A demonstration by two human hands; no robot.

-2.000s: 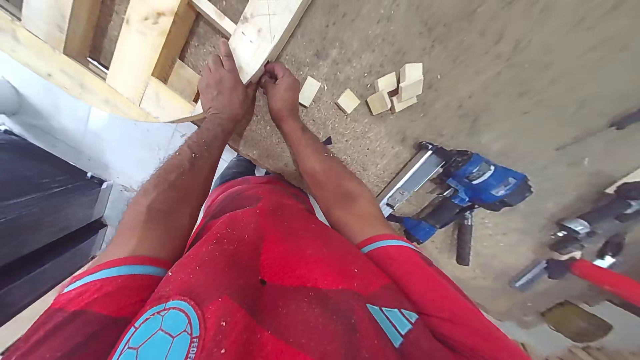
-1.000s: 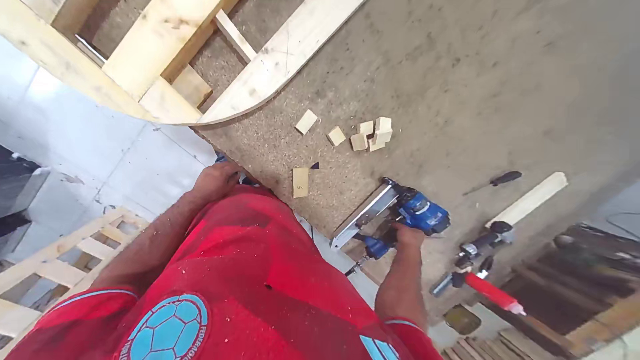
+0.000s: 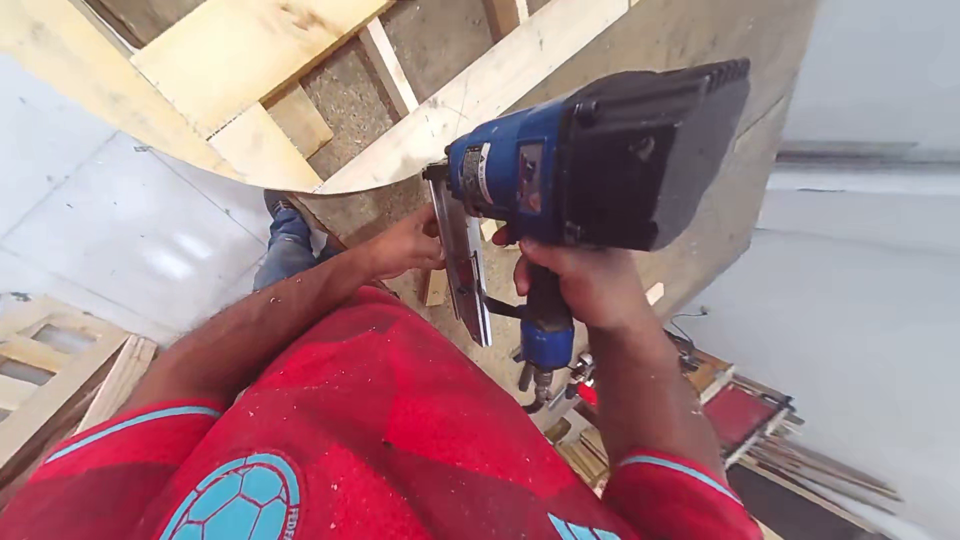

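My right hand (image 3: 581, 281) grips the handle of a blue and black pneumatic nailer (image 3: 540, 161), raised over the work surface. Its silver magazine (image 3: 466, 270) slants down toward my torso, and the nose is close to the edge of a curved wooden frame (image 3: 480, 97). My left hand (image 3: 409, 244) is beside the magazine with its fingers curled; the magazine partly hides the fingertips, so whether they hold anything does not show. Just below that hand, a small wood block (image 3: 434, 288) lies on the particle board.
Wooden slats (image 3: 262, 45) cross the frame at the upper left. A wooden pallet-like structure (image 3: 60, 360) stands at lower left. Wood strips (image 3: 817, 472) and a red panel (image 3: 739, 412) are at lower right. An air fitting (image 3: 544, 386) hangs from the nailer's handle.
The nailer, lying on the board two seconds ago, has been picked up by my right hand and brought to the frame's edge. My left hand has moved from near my waist toward the frame.
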